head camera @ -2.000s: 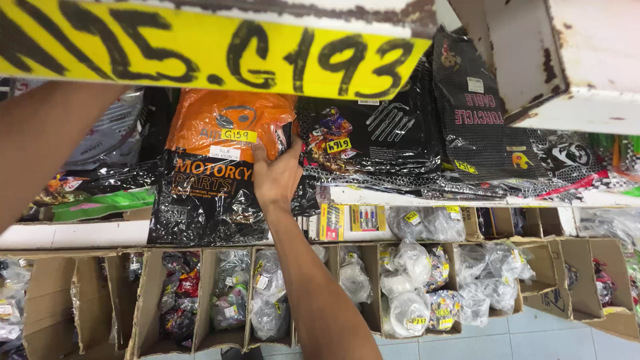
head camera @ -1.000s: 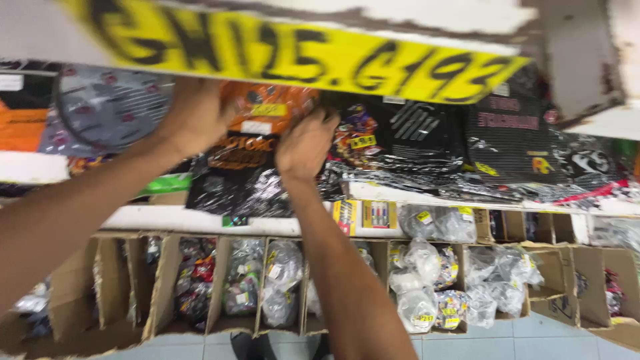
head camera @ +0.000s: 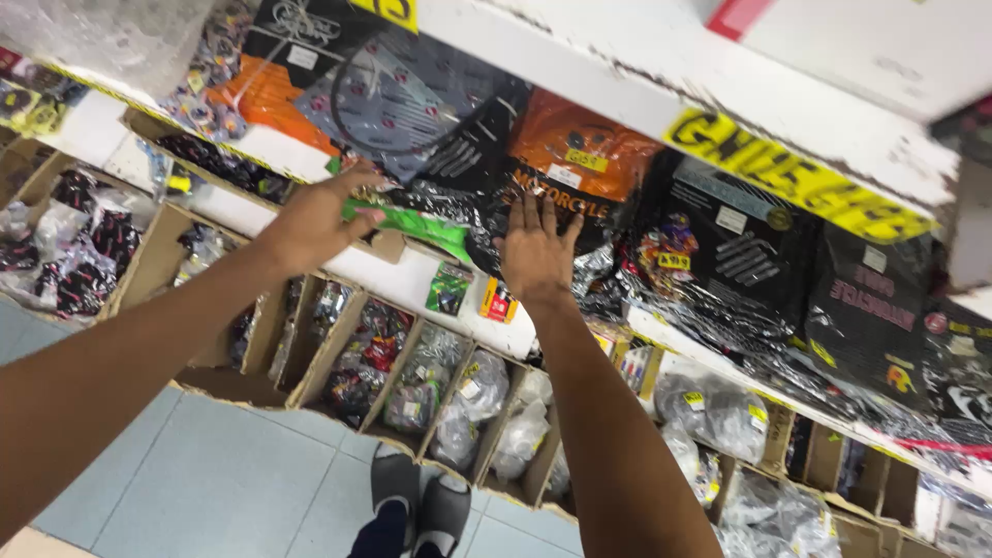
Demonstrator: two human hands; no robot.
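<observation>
My right hand lies with spread fingers on the lower black part of an orange and black plastic motorcycle-parts packet, which lies on the shelf. My left hand is at the shelf edge, thumb and fingers apart around the left end of a bright green plastic packet; whether it grips anything cannot be told. Behind the left hand is a grey patterned packet with a black cable loop. Black packets lie right of the orange one.
A white upper shelf edge with a yellow handwritten label overhangs the packets. Below the shelf, cardboard bins hold bagged small parts. Small green and orange packets lie on the white ledge. Feet in grey shoes stand on the tiled floor.
My left hand has moved off the orange packet's left side to the green packet. My right hand now lies flat on the orange packet's lower part. The view has tilted and shifted left.
</observation>
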